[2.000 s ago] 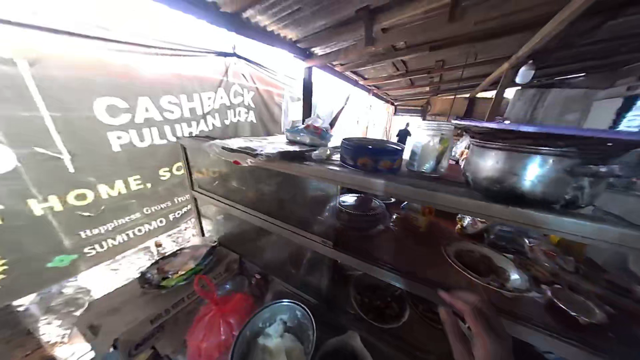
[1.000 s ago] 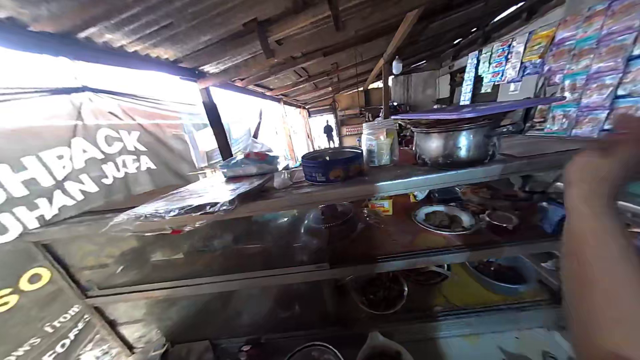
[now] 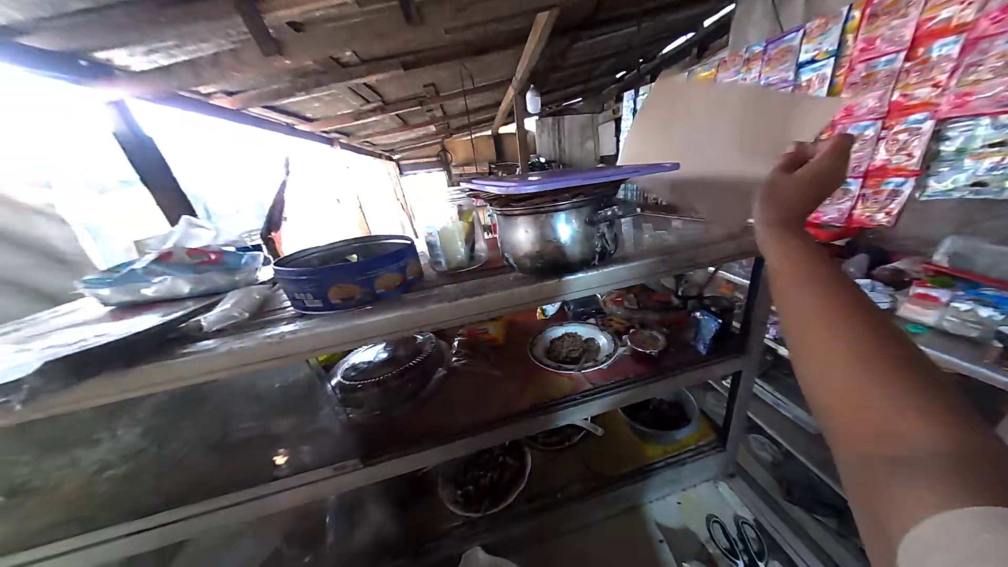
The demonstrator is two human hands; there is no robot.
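My right hand (image 3: 803, 177) is raised at the right and grips the edge of a sheet of plain brown paper (image 3: 701, 142), which spreads out to the left of the fingers above the top shelf. Just left of the sheet stands a steel pot (image 3: 555, 236) with a purple tray (image 3: 571, 179) lying over it. Further left along the same shelf are a clear jar (image 3: 457, 240) and a round blue tin (image 3: 349, 272). My left hand is out of view.
Below, shelves hold a plate of food (image 3: 573, 346), a domed dark lid (image 3: 386, 362) and bowls (image 3: 484, 476). Sachet strips (image 3: 898, 102) hang at the right. Scissors (image 3: 736, 539) lie at the bottom right. A plastic-wrapped bundle (image 3: 177, 264) rests at the left.
My right hand now holds the brown paper sheet, which the earlier frames do not show. The view has turned to the right, away from the banner.
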